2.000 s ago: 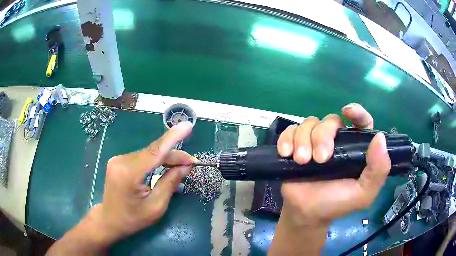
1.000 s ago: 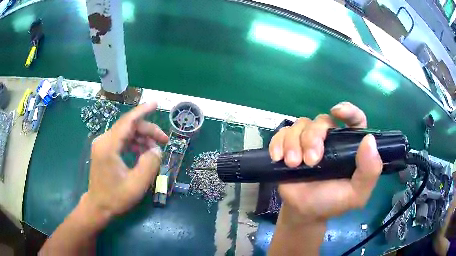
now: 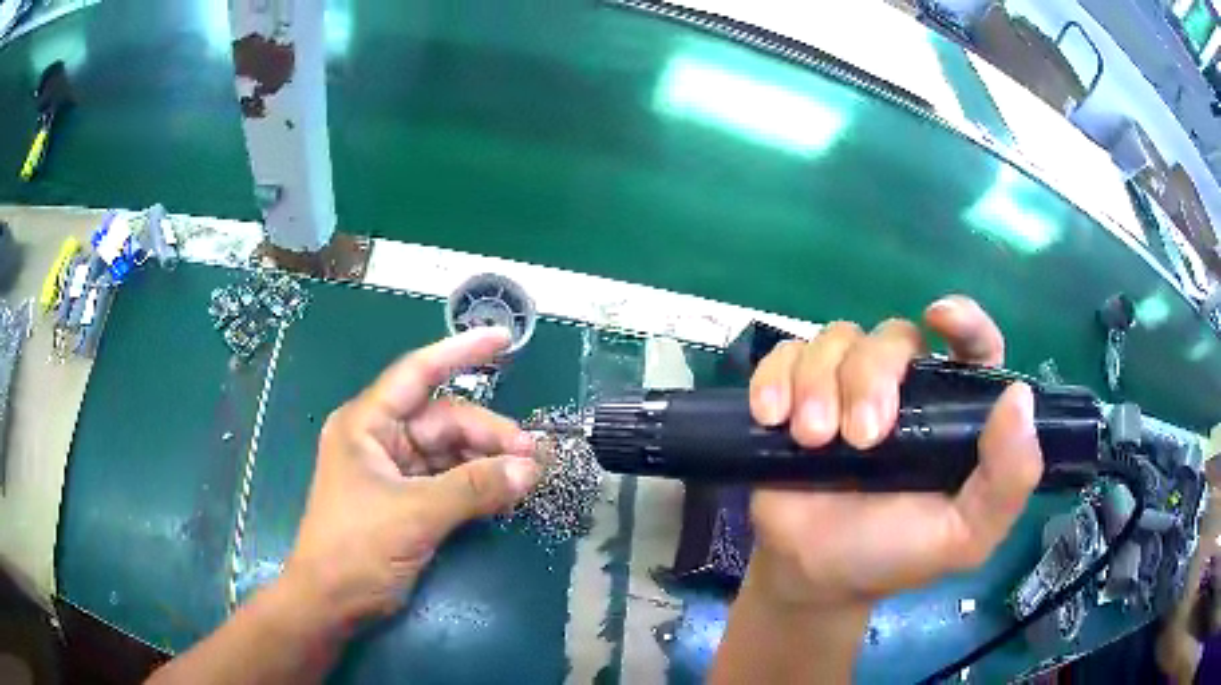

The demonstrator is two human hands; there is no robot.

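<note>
My right hand [image 3: 884, 468] grips the black electric screwdriver [image 3: 696, 435], held level with its ribbed nose pointing left. My left hand [image 3: 415, 468] is at the bit's tip, thumb and fingers slightly apart; whether a screw is between them cannot be told. A loose heap of tiny screws [image 3: 562, 488] lies below the nose and beside my left fingertips. A grey housing lies on the bench with its round spoked head [image 3: 490, 312] toward the belt. A bit of circuit board [image 3: 469, 385] shows at its neck; my left hand hides the handle.
A chipped white post [image 3: 288, 147] stands by the green belt [image 3: 536, 147]. Small circuit boards [image 3: 255, 311] lie heaped near it, with wrapped cells [image 3: 114, 254] at left. A black tray [image 3: 716, 529] is partly behind the screwdriver. Grey housings [image 3: 1138, 535] are piled at right. A yellow-handled tool rides the belt.
My left hand has moved right from beside the housing to the bit tip, covering the handle again. The screwdriver has shifted slightly right. The yellow-handled tool has moved left along the belt.
</note>
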